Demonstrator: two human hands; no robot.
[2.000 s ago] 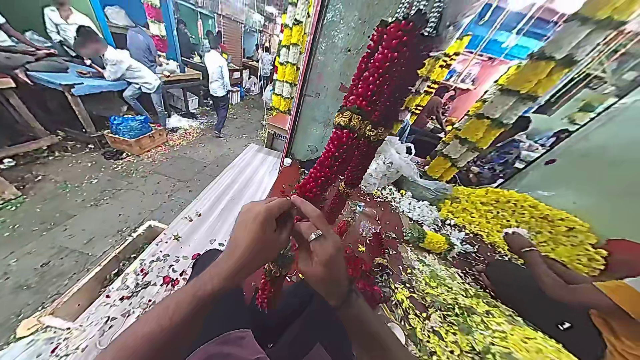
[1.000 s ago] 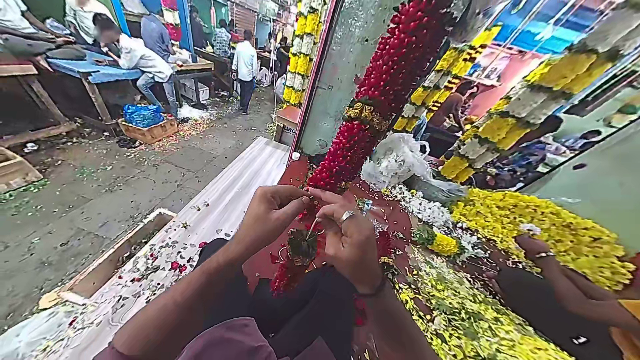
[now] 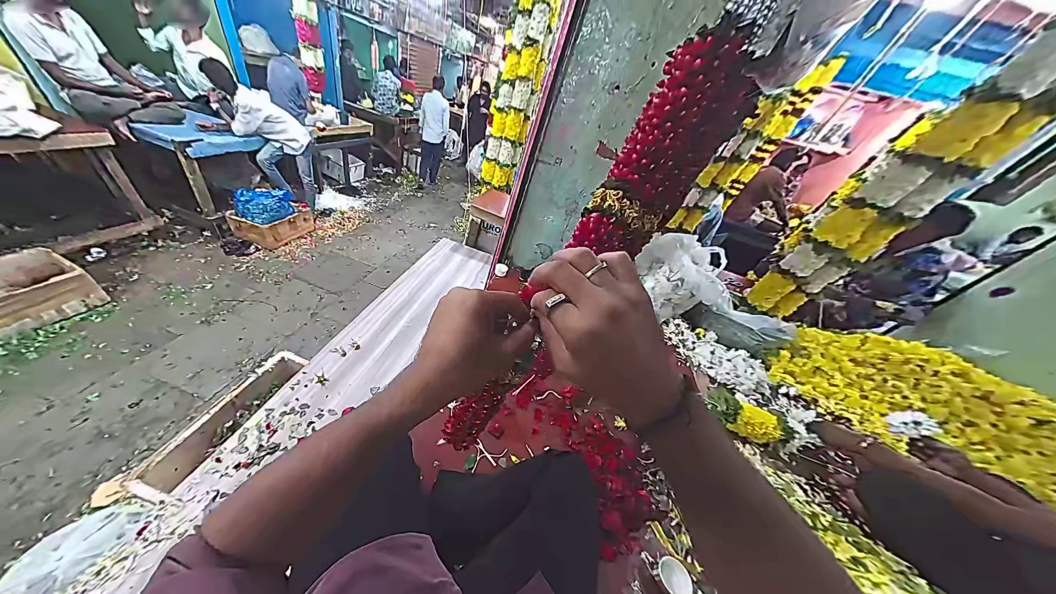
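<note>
A thick garland of red petals (image 3: 672,124) with a gold band hangs at the upper middle, its lower part passing behind my hands. My left hand (image 3: 474,338) pinches the garland's lower end with thumb and forefinger. My right hand (image 3: 598,326), with two rings on it, grips the same spot, its fingertips touching the left ones. What lies between the fingertips is mostly hidden. A red garland tail (image 3: 474,417) hangs below my hands. Loose red petals (image 3: 615,478) lie to its right, over my knees' right side.
A heap of yellow flowers (image 3: 916,396) lies at right, beside a co-worker's hands (image 3: 940,462). White flowers (image 3: 726,363) and a plastic bag (image 3: 681,268) are nearer. A white cloth (image 3: 412,309) covers the ledge at left, above a wooden trough (image 3: 214,421). People sit at tables across the lane.
My hands have come up from lower on the garland and now meet in front of it. The right hand's fingers have curled over toward the left hand's.
</note>
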